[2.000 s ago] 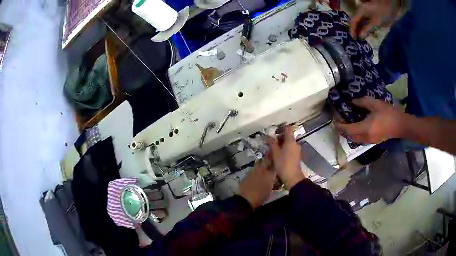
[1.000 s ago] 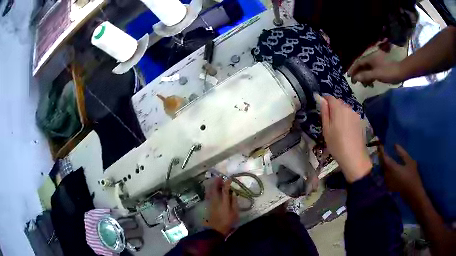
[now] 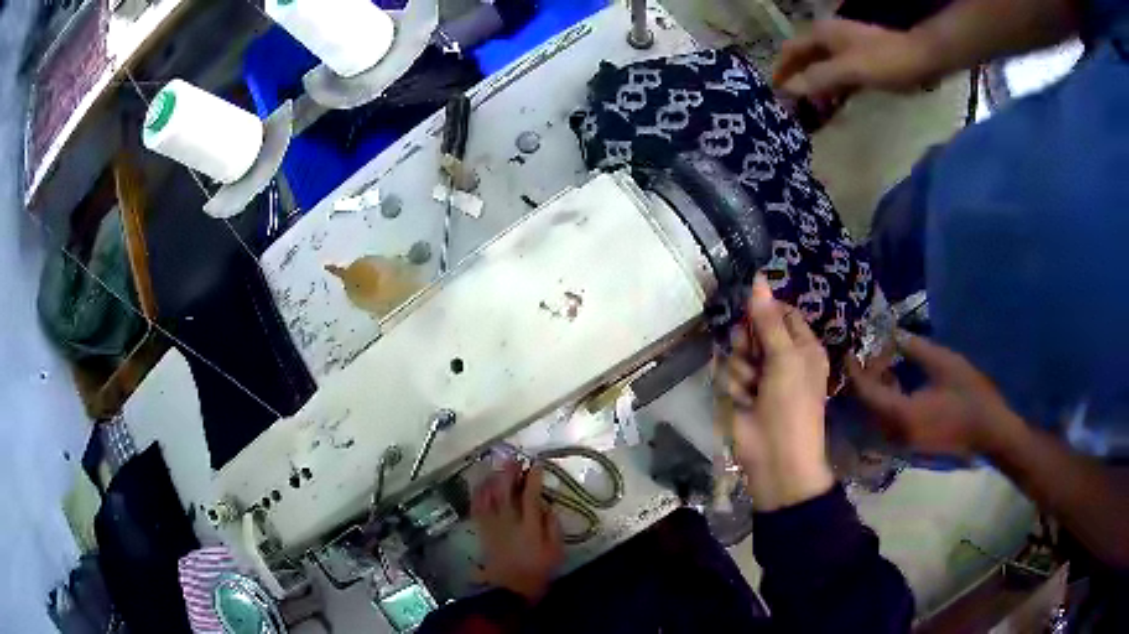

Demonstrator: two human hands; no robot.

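A long cream sewing machine head (image 3: 495, 359) lies diagonally across the table, with a dark handwheel (image 3: 712, 223) at its right end. My right hand (image 3: 786, 409) is curled at the wheel's lower edge, thumb and fingers on the rim. My left hand (image 3: 514, 526) is low on the machine bed, below the head; its fingertips reach toward the head's underside, and what they touch is hidden. Scissors with olive loop handles (image 3: 582, 489) lie right beside its fingers, their blades hidden. Patterned navy cloth (image 3: 792, 173) lies behind and around the wheel.
Another person's two hands are at the right, one above the cloth (image 3: 854, 62), one beside its lower edge (image 3: 935, 396). Thread cones (image 3: 204, 130) stand behind. A small yellowish bottle (image 3: 378, 282) lies behind the head. A steel bowl (image 3: 242, 604) sits on striped cloth (image 3: 198, 576).
Both my hands were together below the head; my right hand has moved to the handwheel. The scissors now show beside my left hand. The view has shifted, and the other person's lower hand has left the wheel area.
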